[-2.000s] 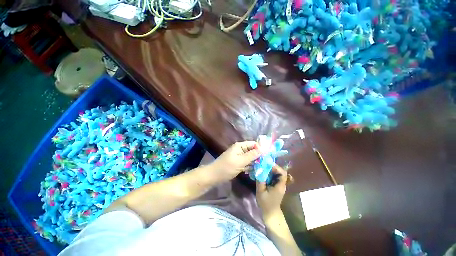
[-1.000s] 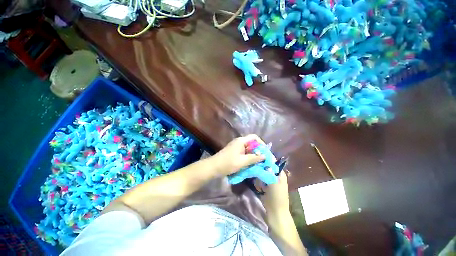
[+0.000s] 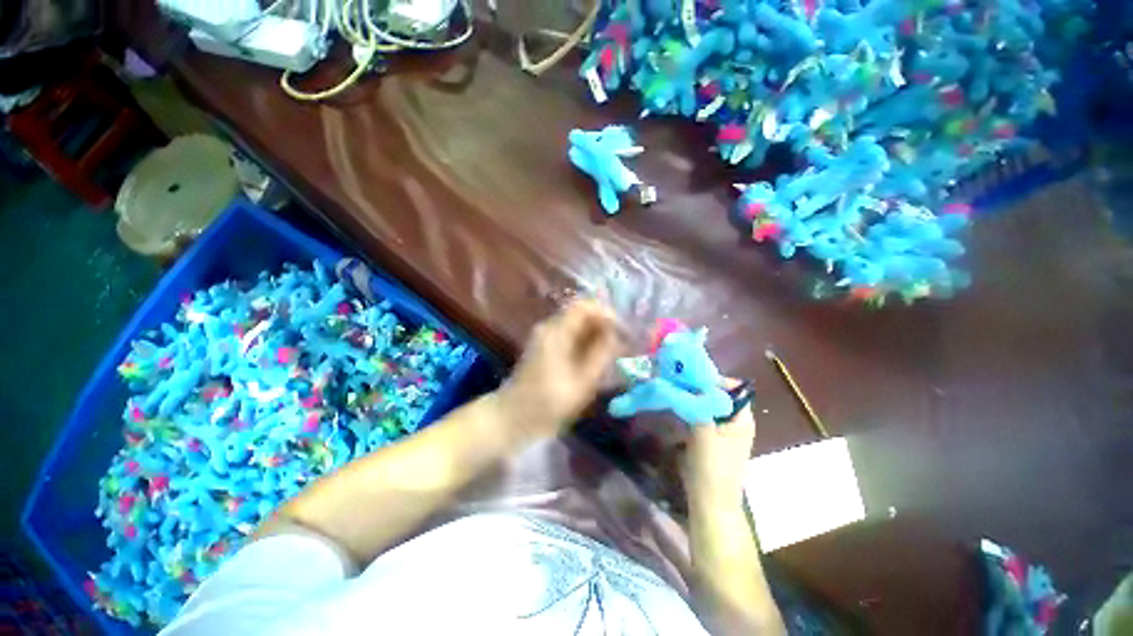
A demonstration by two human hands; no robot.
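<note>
A blue plush toy [image 3: 677, 377] with a pink tuft is held in my right hand [image 3: 723, 435], above the near edge of the table. The tip of a dark tool, likely thread snips [image 3: 742, 398], shows beside the toy at the same hand. My left hand [image 3: 569, 360] is just left of the toy, apart from it, blurred, with its fingers curled. I cannot tell whether its fingers hold anything.
A heap of toys [image 3: 857, 124] lies at the far right, one toy [image 3: 605, 165] apart from it. A blue tub [image 3: 77, 462] full of toys stands at left. A paper card [image 3: 805, 495], a pencil [image 3: 796, 393], white cables [image 3: 360, 37] and a round stool [image 3: 178, 195] also show.
My left hand has let go of the toy and moved up and left. The toy is now turned with its head upright in my right hand. The view has shifted slightly.
</note>
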